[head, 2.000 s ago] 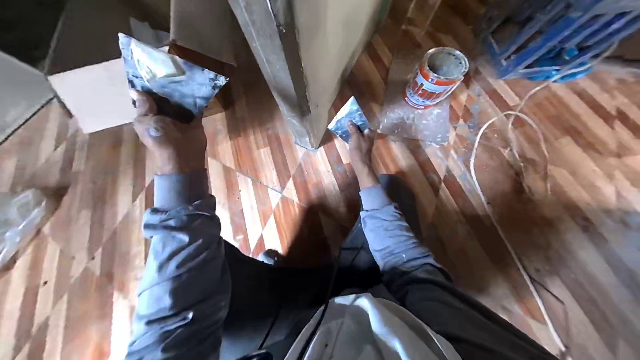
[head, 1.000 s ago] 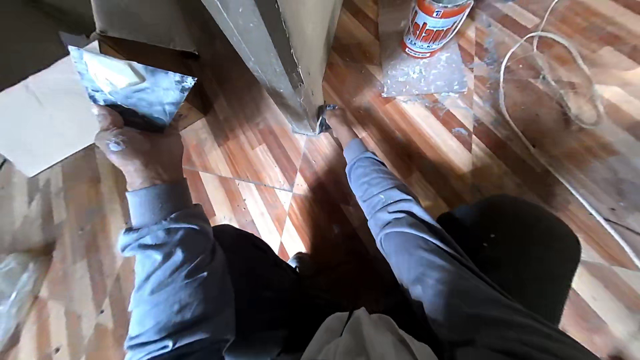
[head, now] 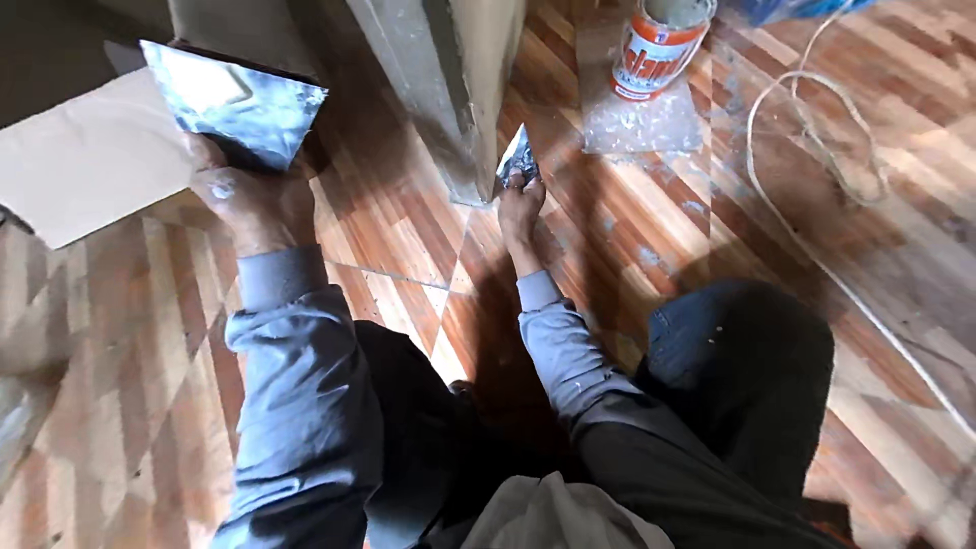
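Note:
My left hand point(head: 255, 194) grips a wide putty knife point(head: 267, 114), its broad metal blade turned up. A lump of white putty point(head: 210, 84) lies on that blade. Lower and to the right, my right hand point(head: 522, 202) holds a smaller putty knife point(head: 518, 152) beside the foot of an upright post or wall corner point(head: 465, 145). The small blade points away from me; whether it touches the corner I cannot tell. Its handle is hidden in my fingers.
An open can with an orange and white label point(head: 659, 49) stands on a spattered clear sheet point(head: 644, 126) at the upper right. A white cord point(head: 827, 267) loops over the patterned floor on the right. A cardboard sheet point(head: 99, 160) lies at the left, near some clear plastic point(head: 23, 412).
My right hand was low against the corner's foot one second ago; now the small blade shows beside the corner. My left hand still holds the wide knife with putty. The view has shifted.

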